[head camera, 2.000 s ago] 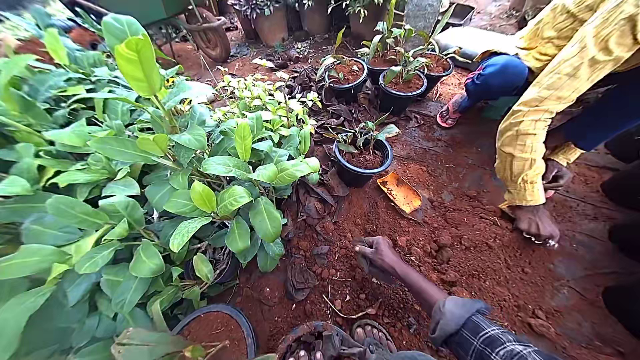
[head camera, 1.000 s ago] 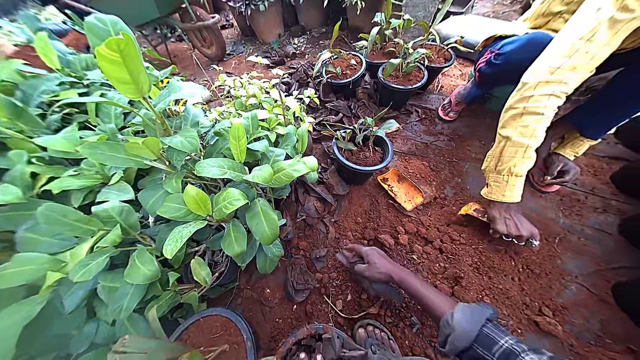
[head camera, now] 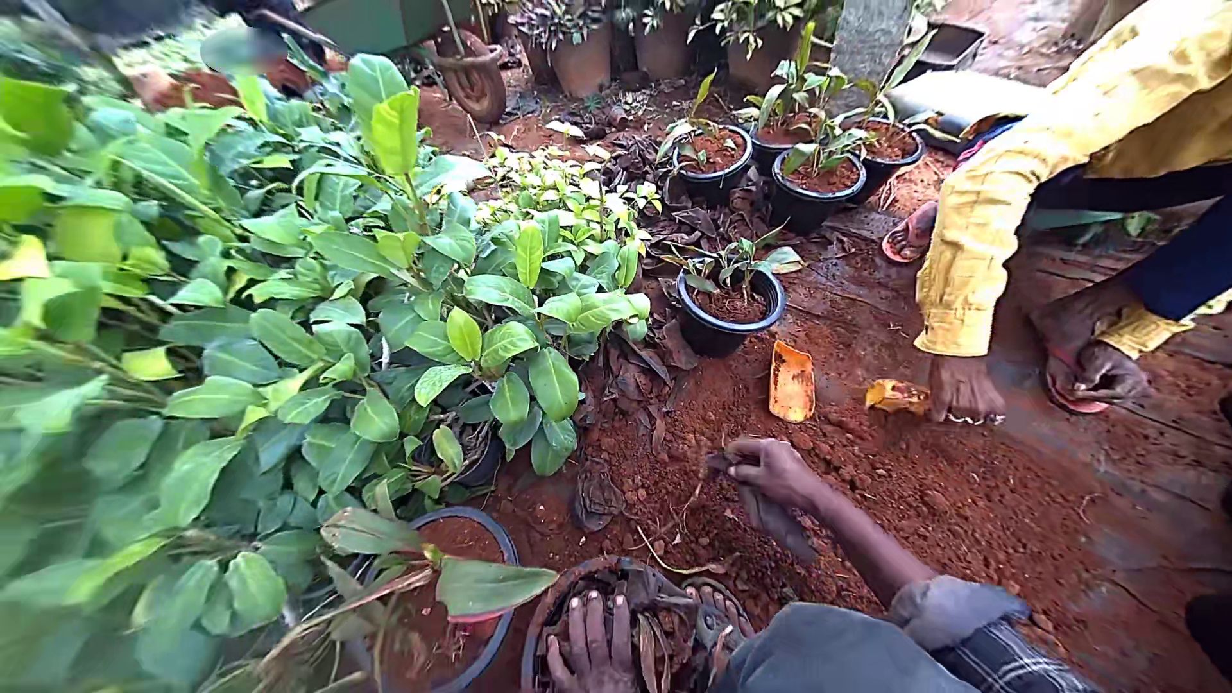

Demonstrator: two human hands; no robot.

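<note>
My right hand (head camera: 775, 474) is raised a little over the loose red soil (head camera: 914, 491), its fingers closed on a limp dark scrap (head camera: 784, 527), dry leaf or thin plastic. My left hand (head camera: 597, 643) lies with fingers spread on a round pot (head camera: 539, 626) at the bottom edge, among dark dry matter. Beside it, at left, is a larger black pot (head camera: 505, 549) of red soil with a leafy plant over it. An orange scoop-like piece (head camera: 792, 382) lies on the soil beyond my right hand, near a potted seedling (head camera: 731, 298).
A co-worker in a yellow sleeve (head camera: 991, 231) has one hand (head camera: 965, 390) on the soil at right, by another orange piece (head camera: 897, 396). Dense leafy plants (head camera: 318, 385) fill the left. Several black pots (head camera: 818, 197) and a wheelbarrow (head camera: 385, 24) stand farther back.
My right hand has lifted off the soil with the dark scrap. The second orange piece, not visible two seconds ago, shows by the co-worker's hand. More of my left hand is in view.
</note>
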